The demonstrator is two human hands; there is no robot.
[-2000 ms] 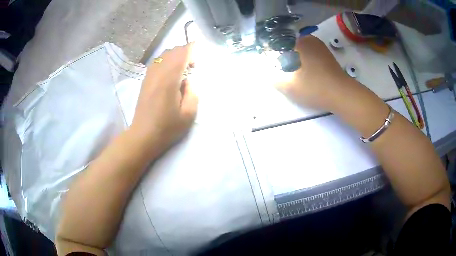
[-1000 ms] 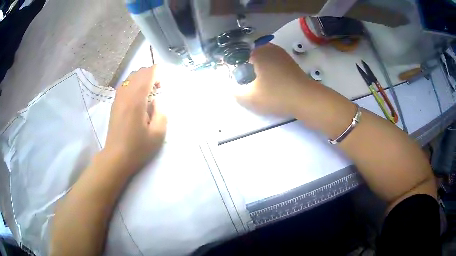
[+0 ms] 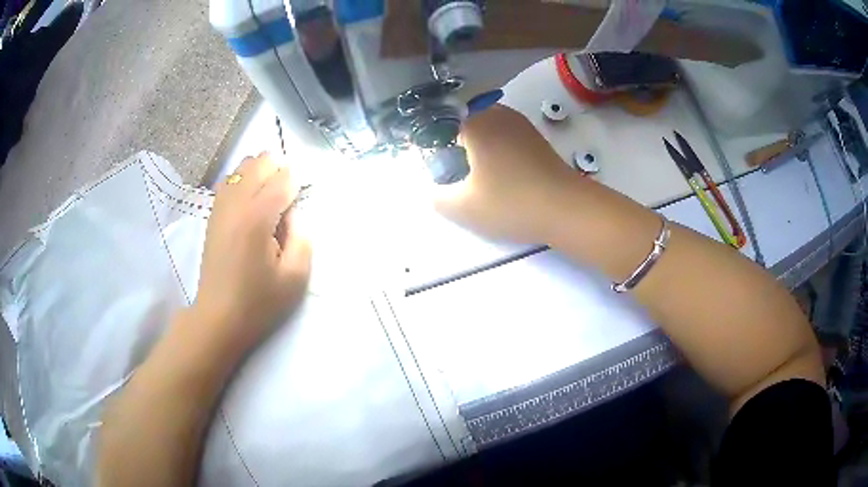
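Observation:
The white panel [image 3: 314,380] with thin dark printed lines lies on the machine table and runs up into the lamp glare at the needle. My left hand [image 3: 255,233] lies on the panel left of the glare, fingers bent; whether they pinch the cloth cannot be told. My right hand [image 3: 504,176] is at the right of the presser area, behind and beside the round knob [image 3: 447,164]; its fingertips are lost in the glare. The sewing machine head [image 3: 305,67] stands above, white with a blue stripe. The needle and presser foot are washed out by light.
Thread snips [image 3: 706,195] lie right of my right hand. Two bobbins [image 3: 553,110] are on the machine bed, near a red ring [image 3: 574,84] and a dark rectangular object [image 3: 633,70]. A wooden-handled tool [image 3: 773,150] is farther right. A ruler tape [image 3: 571,385] runs along the front edge.
The camera view has shifted, so the machine head and table sit farther left and show more. Both hands stay in nearly the same places beside the needle area, with the panel little changed.

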